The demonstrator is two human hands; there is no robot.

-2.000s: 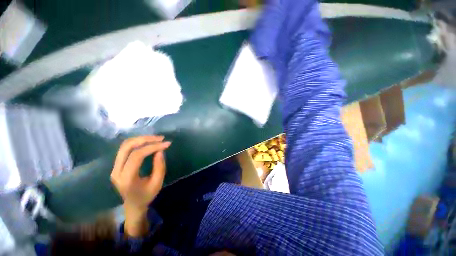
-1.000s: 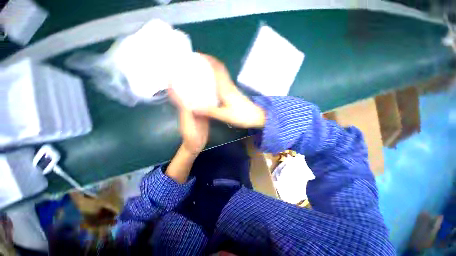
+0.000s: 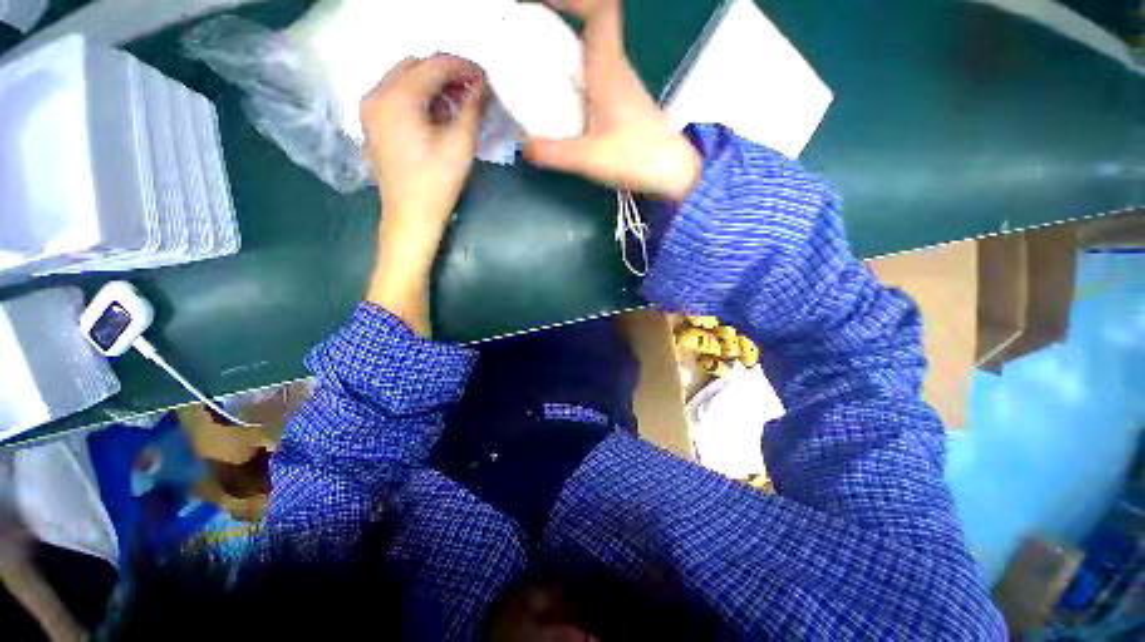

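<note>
A loose pile of thin white sleeves [image 3: 364, 38] lies at the bench's upper centre on crinkled clear film [image 3: 295, 107]. My left hand [image 3: 427, 132] is at its near edge, fingers curled together; whether they pinch a sleeve is unclear. My right hand [image 3: 615, 126] is around the right side of a white rounded unit [image 3: 540, 75], thumb below and fingers above. The unit is overexposed and its outline blends into the pile. A thin pale looped cord [image 3: 632, 232] hangs below my right hand.
A white square piece [image 3: 753, 82] lies right of my right hand. Ribbed white tray stacks [image 3: 126, 163] stand at left, beside a small screen device [image 3: 116, 317] with its cable over the bench edge. Below is an open carton [image 3: 666, 376] with yellow pieces [image 3: 722, 345].
My right hand came back from the far side to the pile. Both hands were together on the white unit; now my left hand has moved left to the pile's edge. The cord now shows.
</note>
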